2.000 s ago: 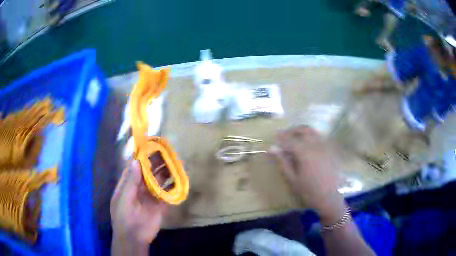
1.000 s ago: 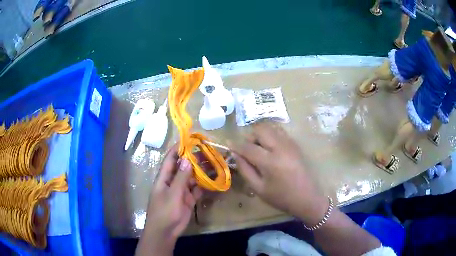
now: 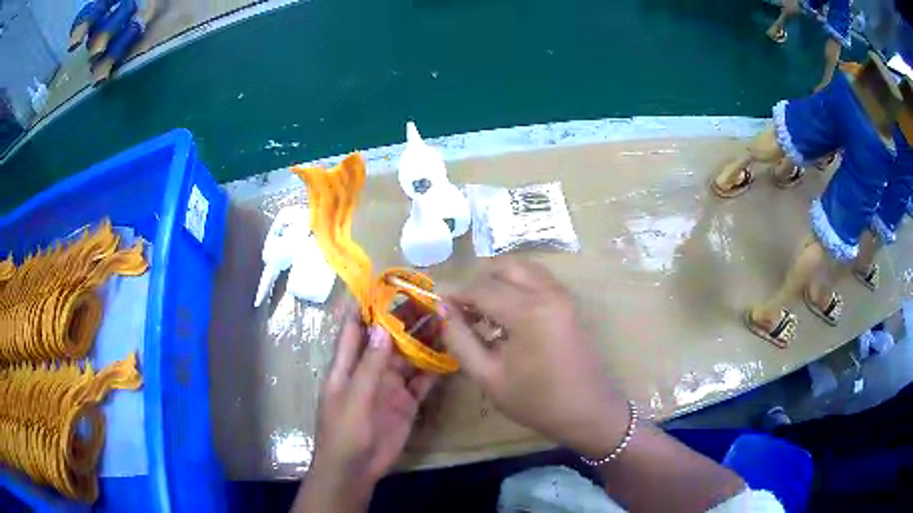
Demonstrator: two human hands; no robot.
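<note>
An orange sash (image 3: 345, 235), an oval ring with a wavy tail pointing up and left, is in my left hand (image 3: 372, 401) above the bench. My left fingers hold the ring from below. My right hand (image 3: 536, 356) pinches a thin pale stick (image 3: 412, 289) whose end lies at the upper inside of the ring. My right fingers are close to the ring's right side and partly cover it. What lies on the bench behind the ring and my right hand is mostly hidden.
A blue crate (image 3: 185, 291) with rows of orange sashes stands left. White bottles (image 3: 425, 180) stand behind the ring, with more bottles (image 3: 295, 255) lying left. A packet (image 3: 526, 215) lies beside them. Figure legs in blue shorts (image 3: 836, 170) are at right. A green belt (image 3: 501, 60) runs behind.
My right hand has gone from the bench to the ring with the stick. My left hand has moved the sash right, and its tail now tilts further left.
</note>
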